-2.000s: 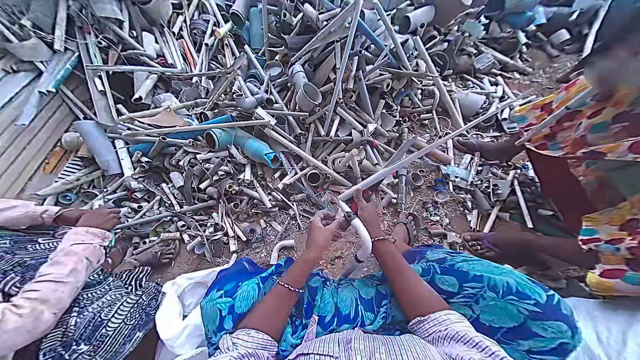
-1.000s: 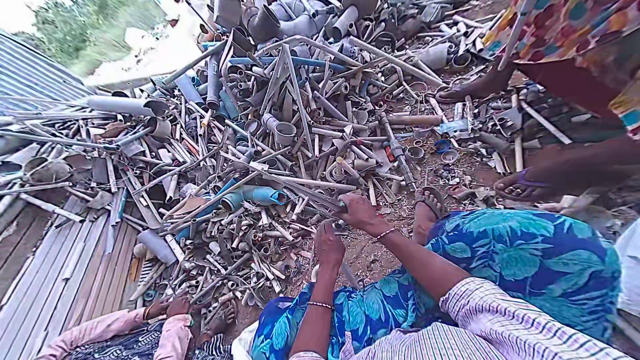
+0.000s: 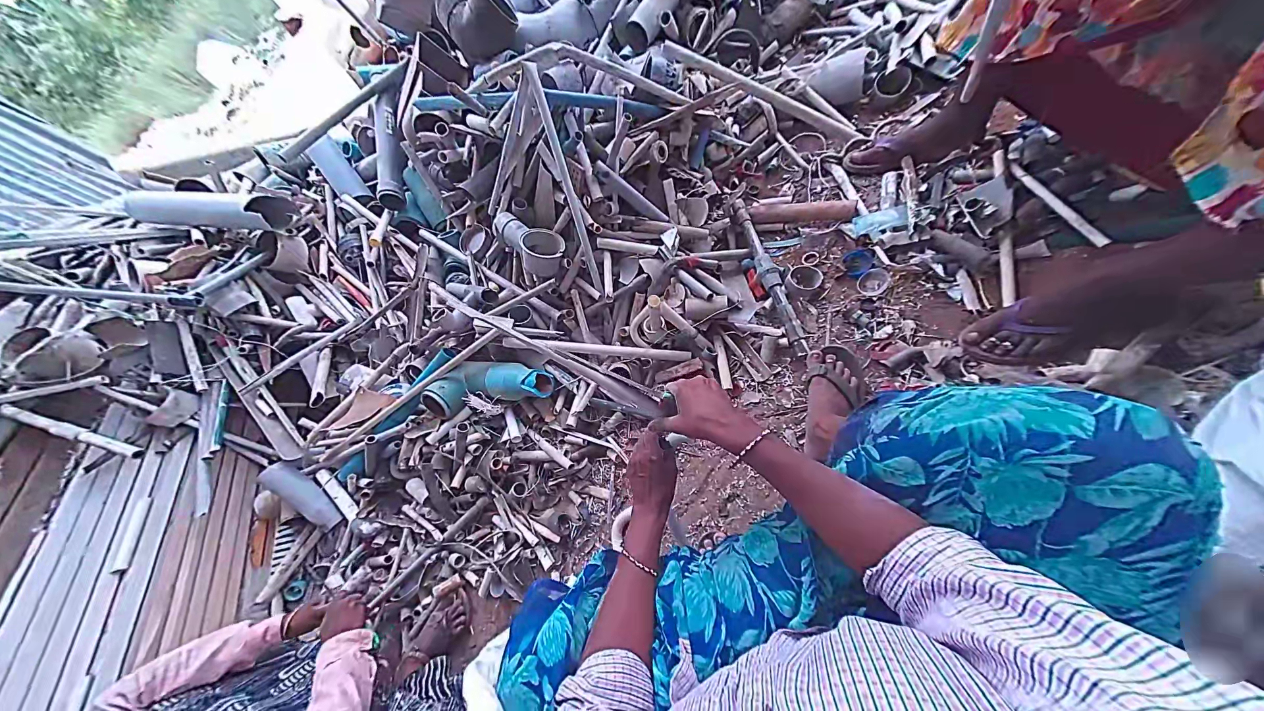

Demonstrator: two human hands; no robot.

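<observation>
Near the middle of the view my right hand (image 3: 703, 410) is closed around the near end of a long, thin grey plastic strip or split pipe (image 3: 583, 370), which reaches up and left over the scrap. Just below it, the fist of my left hand (image 3: 652, 472) touches or nearly touches the same end; whether it grips the piece is hidden. A pale curved pipe (image 3: 620, 528) shows beside my left wrist, and the edge of a grey upright piece (image 3: 677, 526) stands behind it. A broken blue pipe (image 3: 509, 379) lies to the left in the heap.
A large heap of mixed plastic pipes (image 3: 543, 252) spreads ahead. Long flat boards (image 3: 133, 563) lie at left. A person's hands (image 3: 331, 617) are at lower left; another person's sandaled feet (image 3: 1032, 331) are at right. My sandaled foot (image 3: 829, 400) rests on the dirt.
Two seconds ago my hands were at a pale curved pipe and crossing long pieces; now my right hand holds a grey end. The view has swung left.
</observation>
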